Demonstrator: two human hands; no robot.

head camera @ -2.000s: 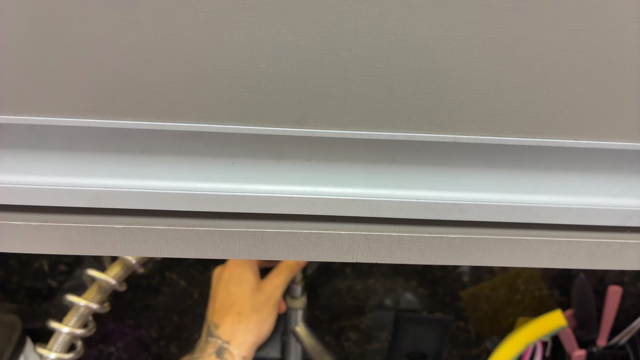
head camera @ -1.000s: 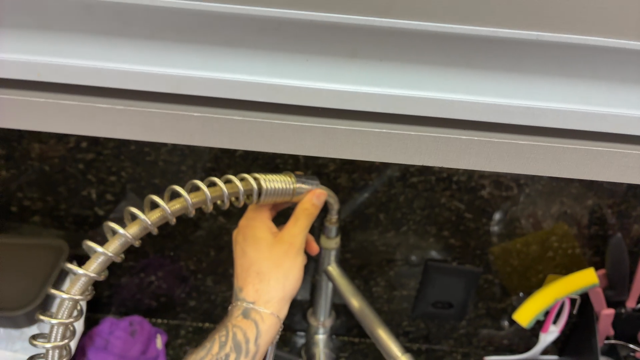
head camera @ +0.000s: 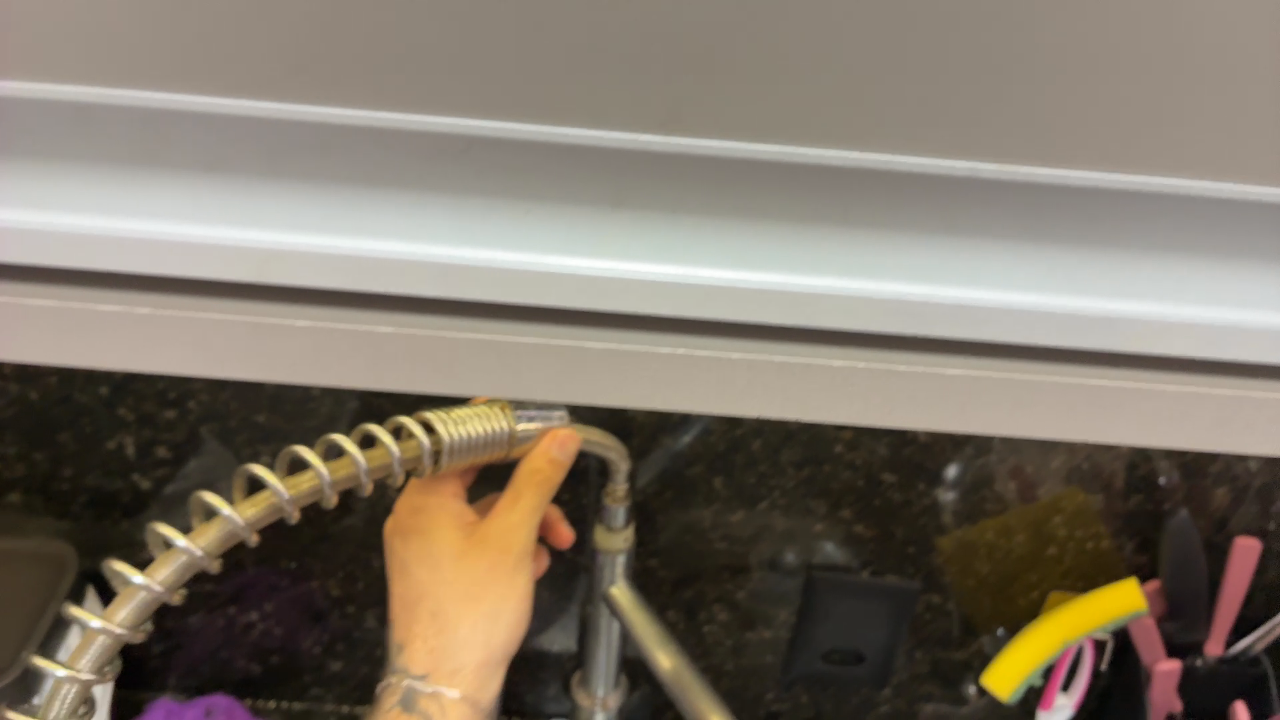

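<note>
My left hand, its back toward the camera, is closed around the upper end of a spring-coil kitchen faucet hose. The thumb lies along the metal fitting where the tight coils end, and the fingers are partly hidden behind it. From there a bare bent hose curves down to the upright metal faucet column. A straight metal arm slants down to the right beside the column. The open-wound spring arcs down to the lower left. My right hand is not in view.
A pale cabinet edge with a metal profile crosses above the faucet. Behind is a dark speckled stone backsplash with a black plate. At right are a yellow sponge and pink-handled utensils; a purple object is at lower left.
The view has shifted down and back up. The hand was at the faucet throughout; more of its grip shows now than in the oldest frame, where the cabinet edge hid the fitting.
</note>
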